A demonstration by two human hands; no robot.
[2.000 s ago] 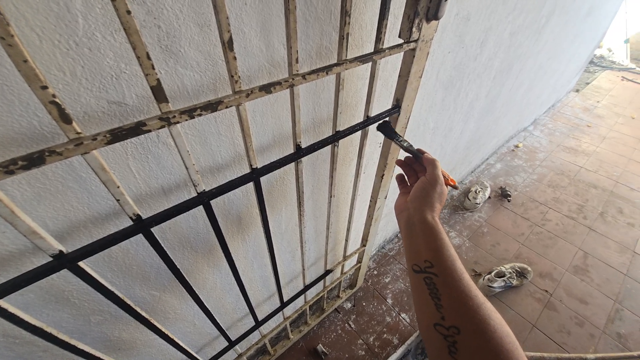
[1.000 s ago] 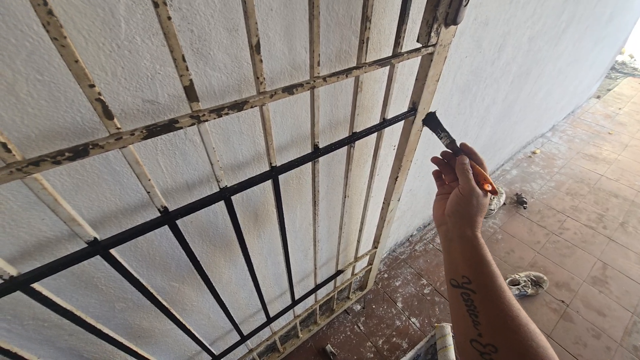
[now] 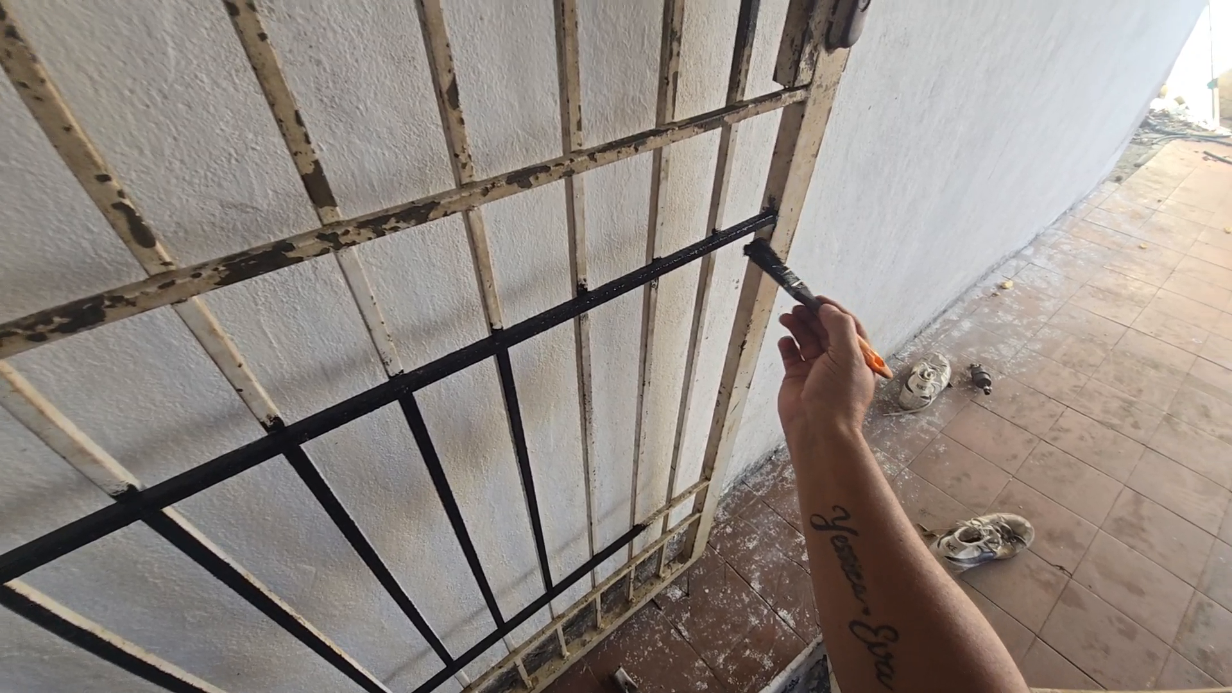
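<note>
My right hand (image 3: 826,361) grips a paintbrush (image 3: 794,284) with an orange handle end and dark, paint-covered bristles. The bristle tip is at the right end of a black-painted horizontal bar (image 3: 443,364), close to the cream upright of the metal gate's frame (image 3: 746,346); whether it touches cannot be told. Several vertical bars below that bar are black, while others stay cream. The horizontal bar above (image 3: 385,221) is cream with dark chipped patches. A lower horizontal bar (image 3: 549,602) is black along its left part and cream at its right end. My left hand is out of view.
Behind the gate stands a rough white wall (image 3: 934,164). On the reddish floor tiles (image 3: 1088,462), spotted with pale flecks, lie two worn shoes (image 3: 924,383), (image 3: 987,541) and a small dark object (image 3: 980,378). A pale-edged object shows at the bottom (image 3: 794,669).
Between one second ago and now, the brush has moved from right of the gate's upright to the right end of the black bar. My right hand keeps hold of it.
</note>
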